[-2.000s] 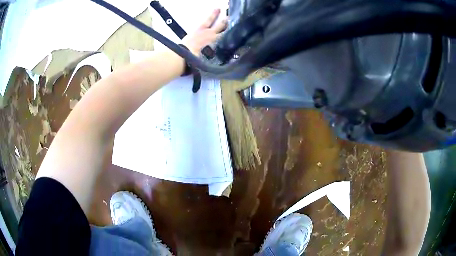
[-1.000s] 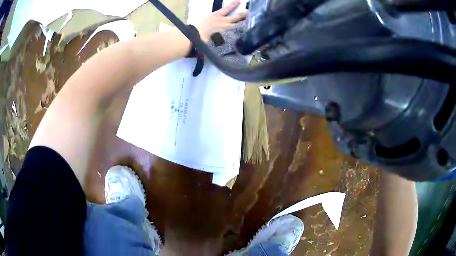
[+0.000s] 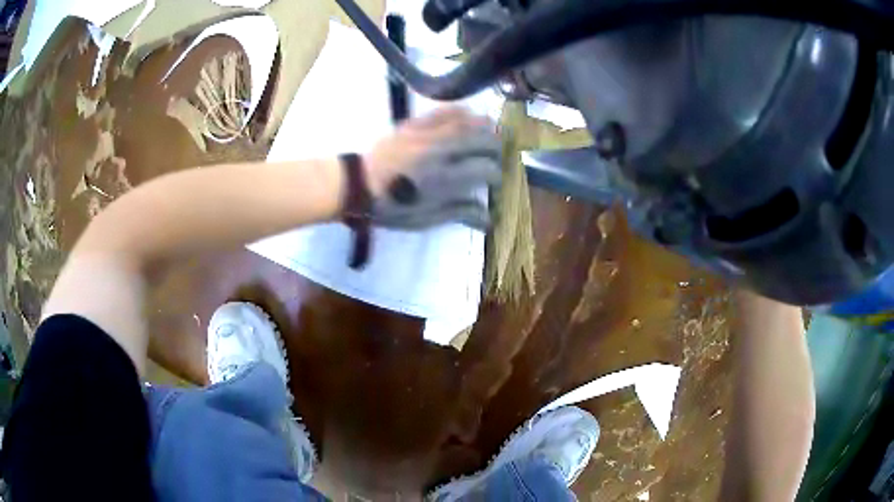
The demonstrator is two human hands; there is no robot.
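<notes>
My left hand (image 3: 431, 176), in a grey mesh glove with a dark wrist strap, lies blurred over the white-topped cut panel (image 3: 392, 270), its fingertips at the tan offcut strip (image 3: 512, 235) along the panel's right edge. Whether the fingers grip the strip is unclear. The blue and grey cutting machine (image 3: 706, 137) fills the upper right. Its base plate (image 3: 569, 175) shows just right of the strip. The knife is hidden. My right forearm shows at the lower right, running up behind the machine; my right hand is hidden.
The black power cable (image 3: 431, 86) crosses above the work. A dark bar (image 3: 396, 69) lies on the white paper. Fringed offcuts (image 3: 221, 98) and a curved paper scrap (image 3: 263, 49) lie at the upper left, another paper scrap (image 3: 659, 392) near my right shoe (image 3: 564, 436).
My left hand has moved down from the panel's upper part to its right edge by the tan strip. The machine has shifted slightly up in view.
</notes>
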